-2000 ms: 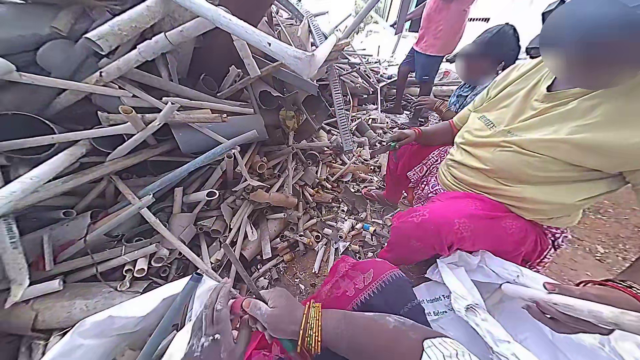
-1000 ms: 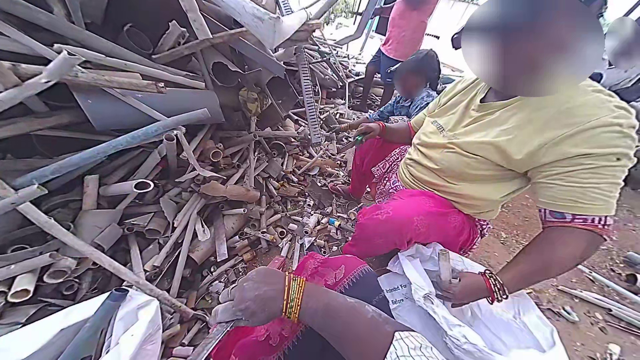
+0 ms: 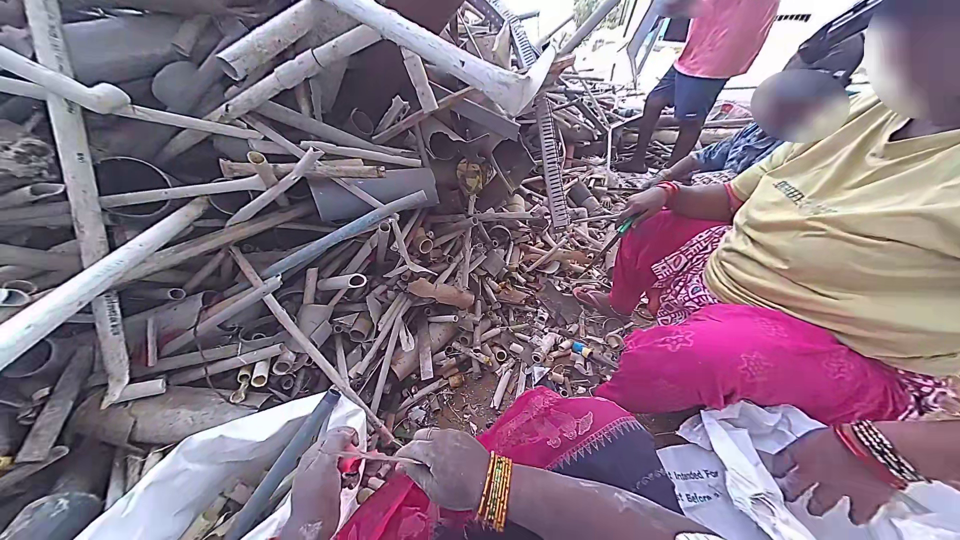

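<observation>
At the bottom centre, my right hand (image 3: 448,466), with yellow bangles on its wrist, pinches one end of a thin, pale brown strip (image 3: 379,456). My left hand (image 3: 321,484) is closed at the strip's other end, with something red at its fingers. What the strip is made of, I cannot tell. Just left of my left hand, a grey-blue plastic pipe (image 3: 281,469) leans in an open white sack (image 3: 199,476) that holds short pipe pieces. Pink cloth (image 3: 551,427) lies beyond my right hand.
A heap of scrap plastic pipes (image 3: 300,217) rises ahead and left, with short offcuts (image 3: 525,330) spread beside it. At right sits a co-worker (image 3: 840,247), one hand holding a green-handled tool (image 3: 625,225), the other on a white sack (image 3: 739,465). Other people are behind.
My left hand, mostly out of sight a second ago, shows beside my right hand again. The co-worker's near hand held a short pipe upright; now it lies spread on the sack. The view has swung left.
</observation>
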